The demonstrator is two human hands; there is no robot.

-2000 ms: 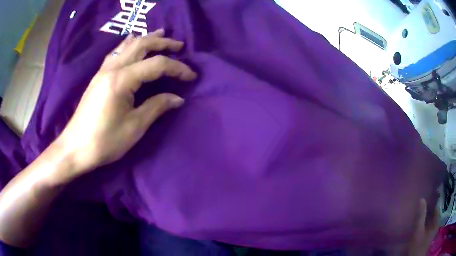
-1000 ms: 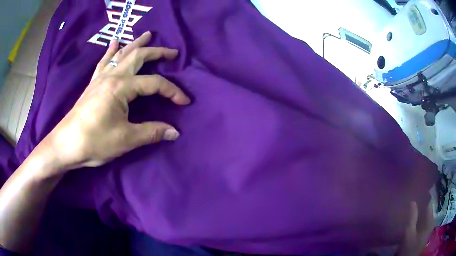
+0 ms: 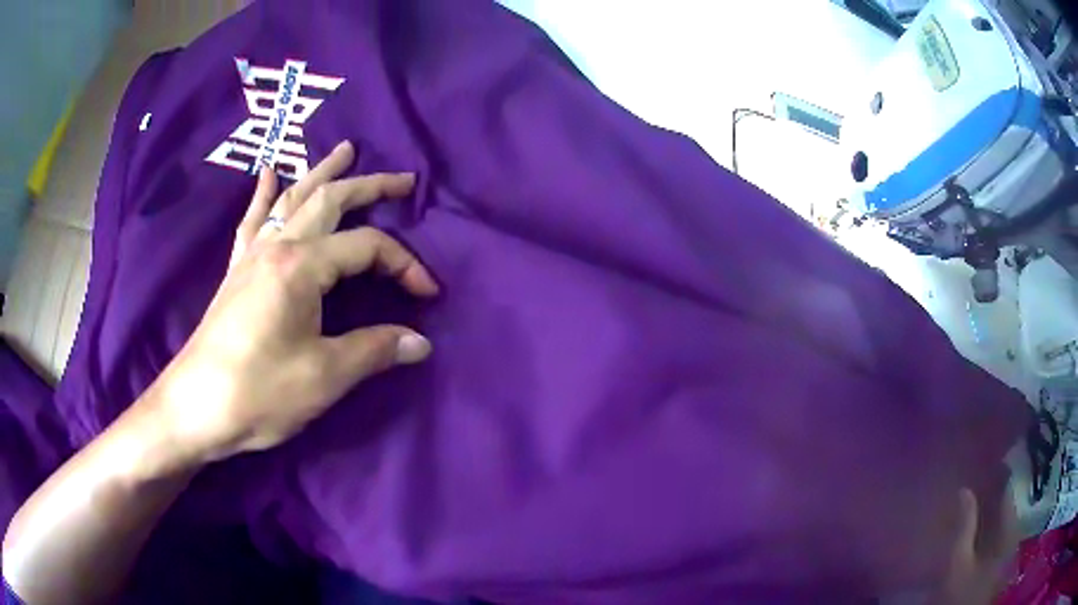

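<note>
A large purple garment panel (image 3: 615,355) is spread across the table and hangs over its front edge. A white angular logo (image 3: 274,122) shows on it at the upper left. My left hand (image 3: 302,296) lies palm down on the panel just below the logo, fingers apart, with a ring on one finger. My right hand (image 3: 979,544) is at the lower right, blurred and mostly hidden by the cloth at the panel's corner; its grip cannot be made out.
A white sewing machine head with a blue stripe (image 3: 946,154) stands at the upper right, with its needle area beside the cloth. Brown cardboard (image 3: 53,266) lies at the left. Black looped handles (image 3: 1043,455) and red cloth (image 3: 1050,573) are at the right edge.
The panel, logo and my left hand appear lower in the view, and the sewing machine appears further left. My left hand stays spread on the cloth below the logo.
</note>
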